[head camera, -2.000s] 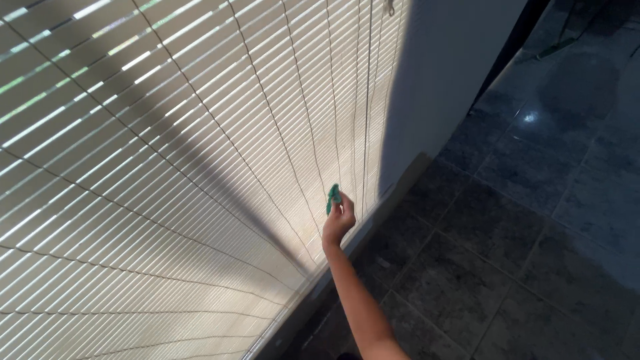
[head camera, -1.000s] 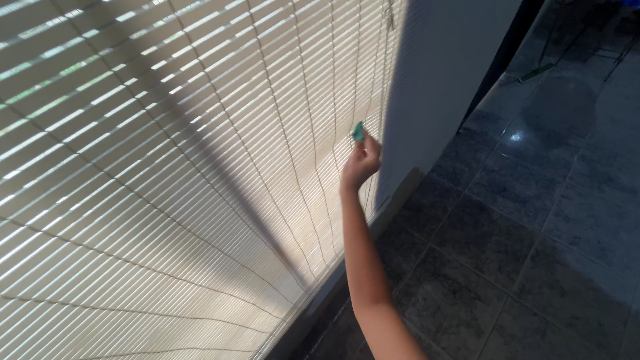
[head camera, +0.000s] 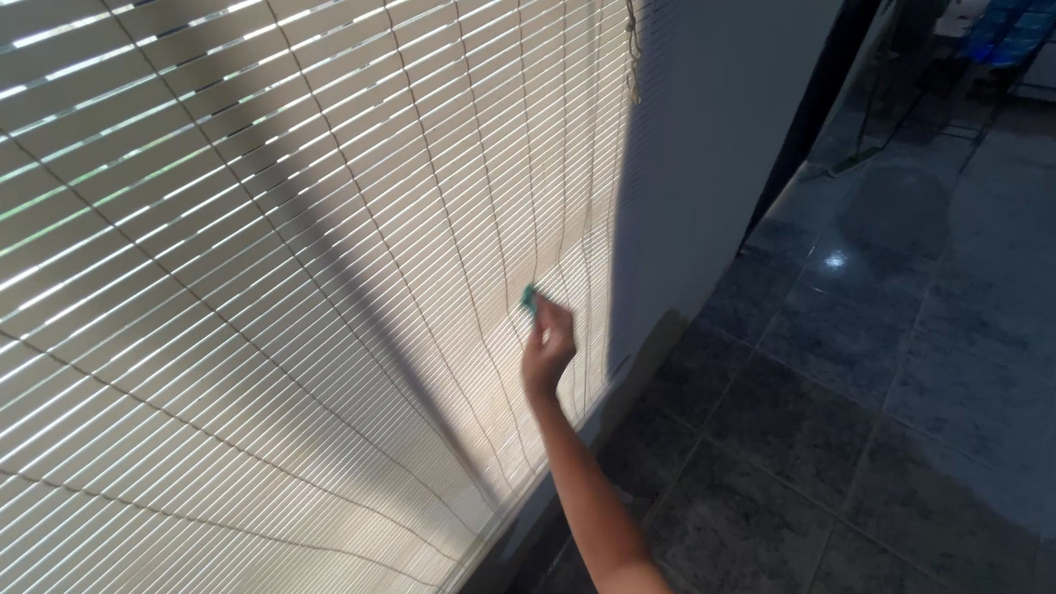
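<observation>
My right hand (head camera: 549, 338) pinches a small green cloth (head camera: 529, 299) between thumb and fingers, at the surface of a slatted window blind (head camera: 412, 206). Whether the cloth touches the slats cannot be told. Light comes through the gaps between the pale slats, and thin cords run down across them. A looped pull cord (head camera: 634, 66) hangs at the blind's upper right edge. My left hand is out of the frame.
A plain wall (head camera: 701, 148) borders the blind on the right. Dark floor tiles (head camera: 792, 421) lie below. At the back right stand a green-edged floor tool (head camera: 854, 162) and a blue translucent container (head camera: 1006, 33).
My right hand, holding the green cloth, went up along the blind and has since come back down. It kept hold of the cloth throughout.
</observation>
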